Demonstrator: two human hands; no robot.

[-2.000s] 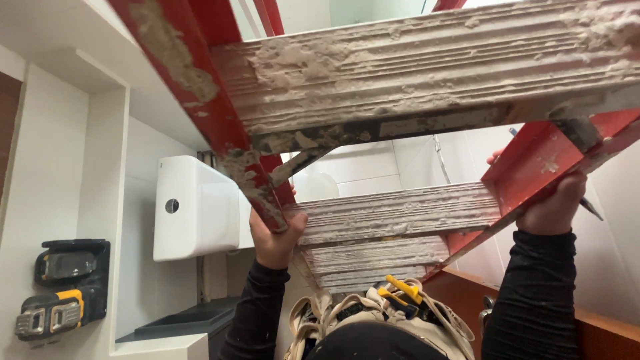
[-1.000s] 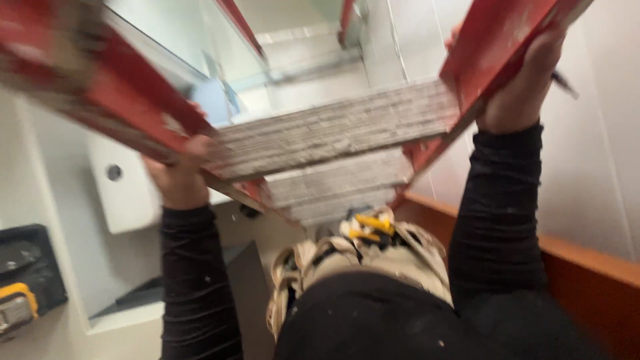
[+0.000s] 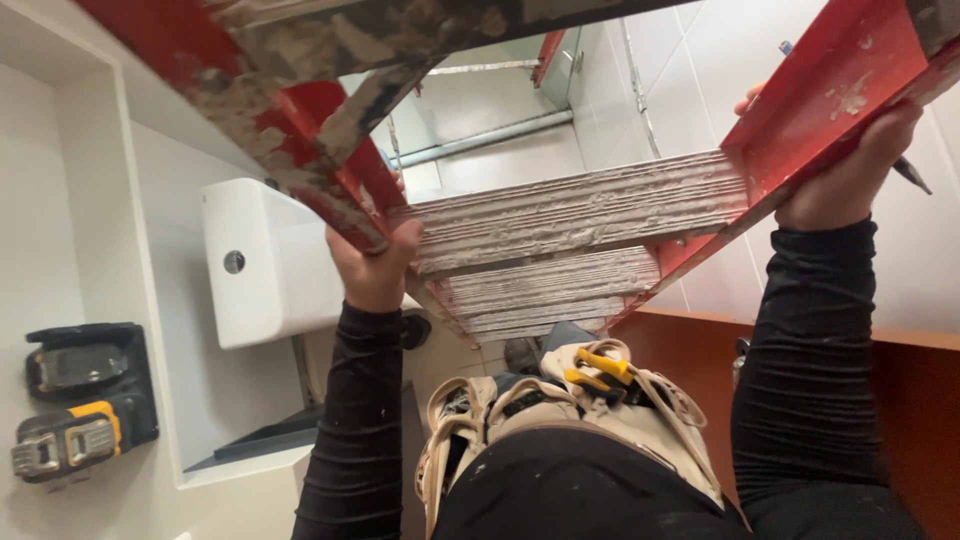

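A red stepladder with ribbed metal steps (image 3: 585,214), crusted with pale plaster or paint, fills the upper middle. My left hand (image 3: 375,262) grips its left side rail at step height, thumb in front. On the right rail my right hand (image 3: 847,172) is closed around the edge, fingertips showing on the far side. A dark pointed tool (image 3: 911,174), perhaps a pencil or marker, sticks out behind my right hand, its other end showing above the fingertips. Below the steps, at my waist, hangs a beige tool pouch (image 3: 547,397) holding a yellow-handled tool (image 3: 604,365).
At left, a white toilet cistern (image 3: 266,262) stands behind the ladder. A black and yellow battery tool or charger (image 3: 82,405) rests on a white ledge. An orange-brown panel (image 3: 675,382) is at lower right, beside tiled wall (image 3: 697,82). Glass panels stand beyond the ladder.
The view has shifted noticeably between frames. Both hands remain on the ladder rails throughout, and the ladder's upper step is again in sight after being out of view a second ago.
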